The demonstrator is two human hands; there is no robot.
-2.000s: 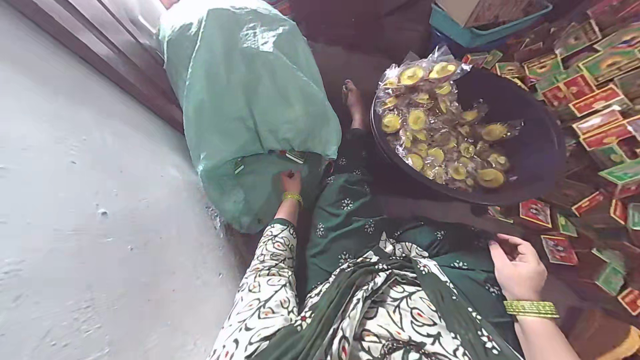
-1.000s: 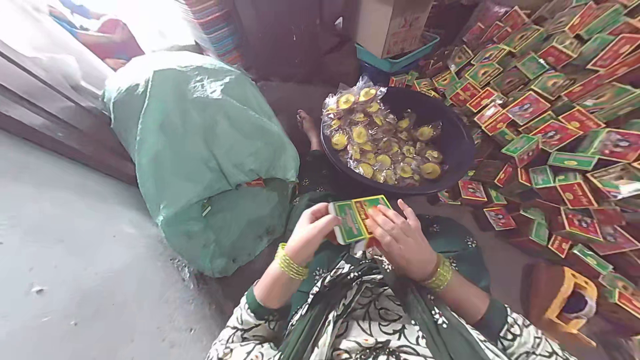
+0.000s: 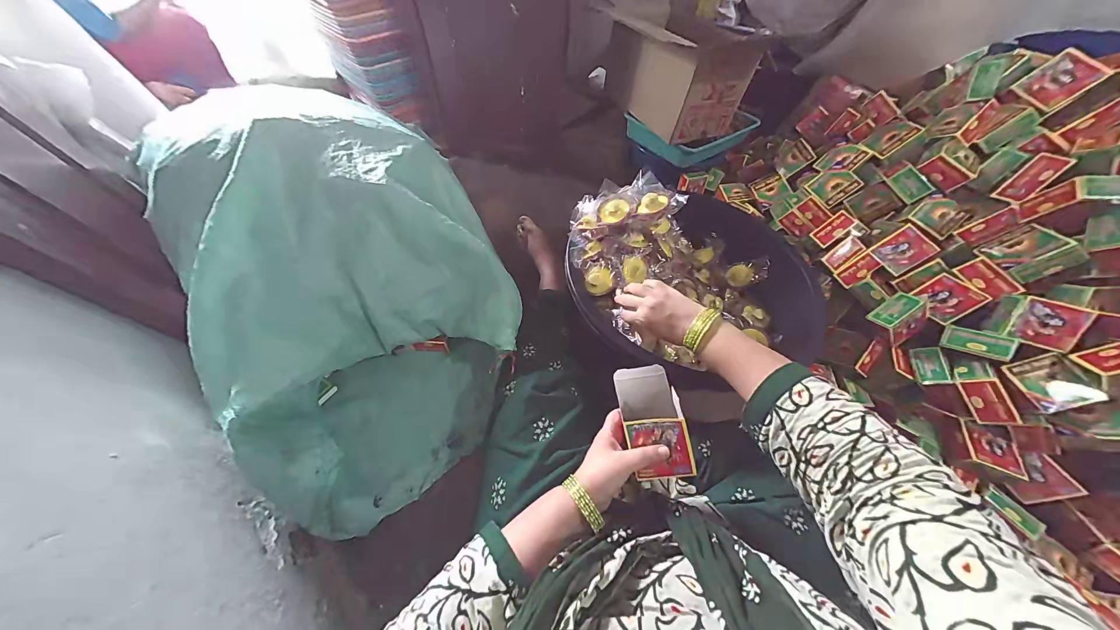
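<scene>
My left hand (image 3: 617, 457) holds a small red printed carton (image 3: 660, 448) over my lap, its pale top flap standing up. My right hand (image 3: 658, 311) reaches into a dark plastic tub (image 3: 798, 293), its fingertips among clear plastic packets with round yellow pieces (image 3: 614, 211). Whether the fingers grip a packet cannot be told. The packets are heaped toward the left side of the tub. At my left stands a large green woven sack (image 3: 332, 262), bulging, with bits of red and green cartons showing at its folded opening.
A big heap of red and green cartons (image 3: 954, 297) spreads over the right side. Behind the tub, an open cardboard box (image 3: 682, 79) stands in a teal tray (image 3: 691, 154). A wall (image 3: 96, 437) borders the left. Part of another person (image 3: 175, 52) shows at the upper left.
Two seconds ago my left hand was at the sack. One second ago both hands held a carton over my lap. Now my right hand has moved to the tub, and the carton's flap stands up.
</scene>
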